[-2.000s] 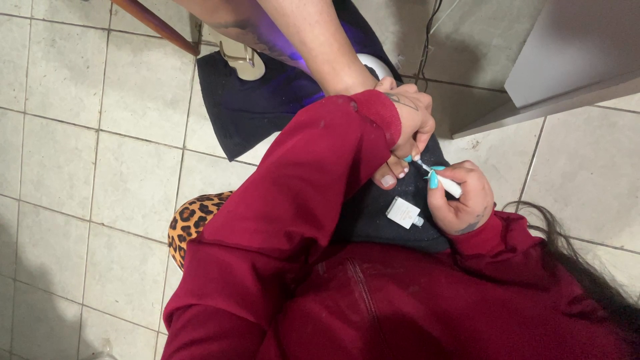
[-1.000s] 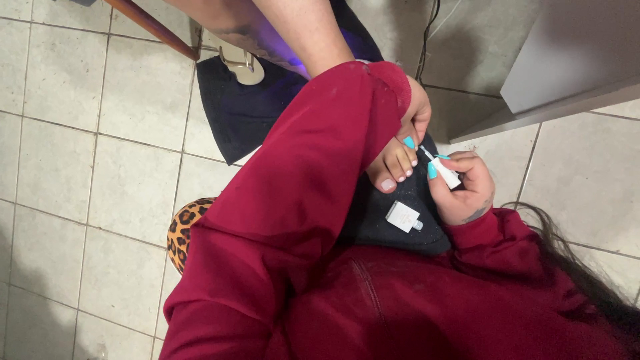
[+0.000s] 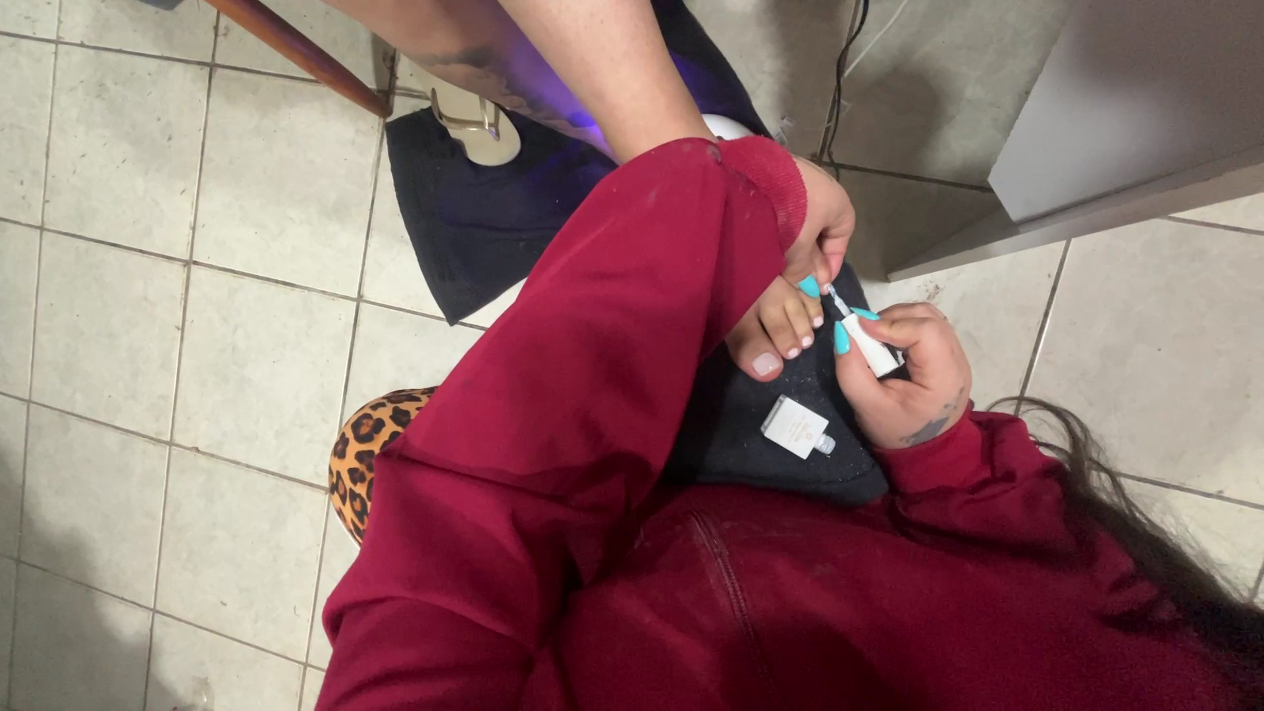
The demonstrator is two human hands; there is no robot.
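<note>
My left hand (image 3: 825, 222) reaches over another person's bare foot (image 3: 760, 341) and grips it at the small toes, the thumb with its turquoise nail against them. My right hand (image 3: 913, 370) holds the white cap of a nail polish brush (image 3: 869, 344) between thumb and fingers. The brush's tip is at the smallest toe, close to my left fingertips. Pale polish shows on the big toe and its neighbours. An uncapped square white polish bottle (image 3: 795, 427) lies on the dark cloth (image 3: 780, 474) below the foot, its neck pointing right. My left sleeve hides part of the foot.
A second leg and a sandal (image 3: 479, 123) are at the upper left over a dark mat (image 3: 444, 227), with purple light beside them. A wooden leg (image 3: 306, 59), grey furniture (image 3: 1136, 109), a black cable (image 3: 841, 79) and a leopard-print seat (image 3: 370, 449) surround the work.
My left hand has shifted and turned, so more of the toes now shows. The brush in my right hand has moved slightly up in view, towards the smallest toe.
</note>
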